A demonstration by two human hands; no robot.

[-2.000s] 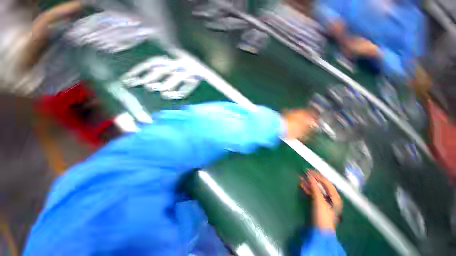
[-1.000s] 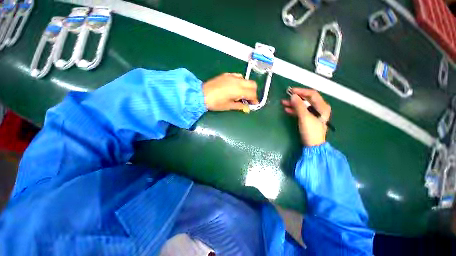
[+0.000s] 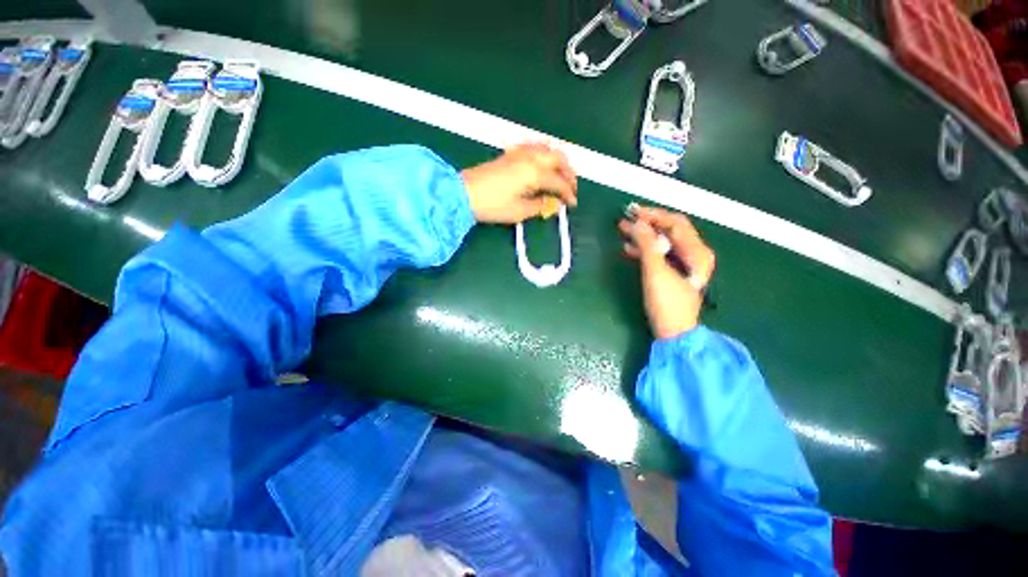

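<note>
A white oval loop frame (image 3: 546, 274) lies on the green surface in front of me, its rounded end towards me. My left hand (image 3: 522, 184) covers and holds the frame's head end, with a yellow finger cot at the fingertips. My right hand (image 3: 671, 262) is to the right of the frame, apart from it. It holds a slim pen-like tool (image 3: 676, 263) with a dark handle, mostly hidden by the fingers. White spots show on the right fingertips.
Overlapping frames (image 3: 226, 124) lie at the left. Single frames (image 3: 667, 118) lie beyond the white strip (image 3: 417, 107). A cluster of frames (image 3: 1003, 394) lies at the right edge. A red ribbed tray (image 3: 953, 62) is at the upper right, and a red object (image 3: 40, 327) at the lower left.
My left hand has moved from the frame's rounded end to its head. The frame sits slightly nearer me and further left. My right hand has shifted slightly left, still with the tool.
</note>
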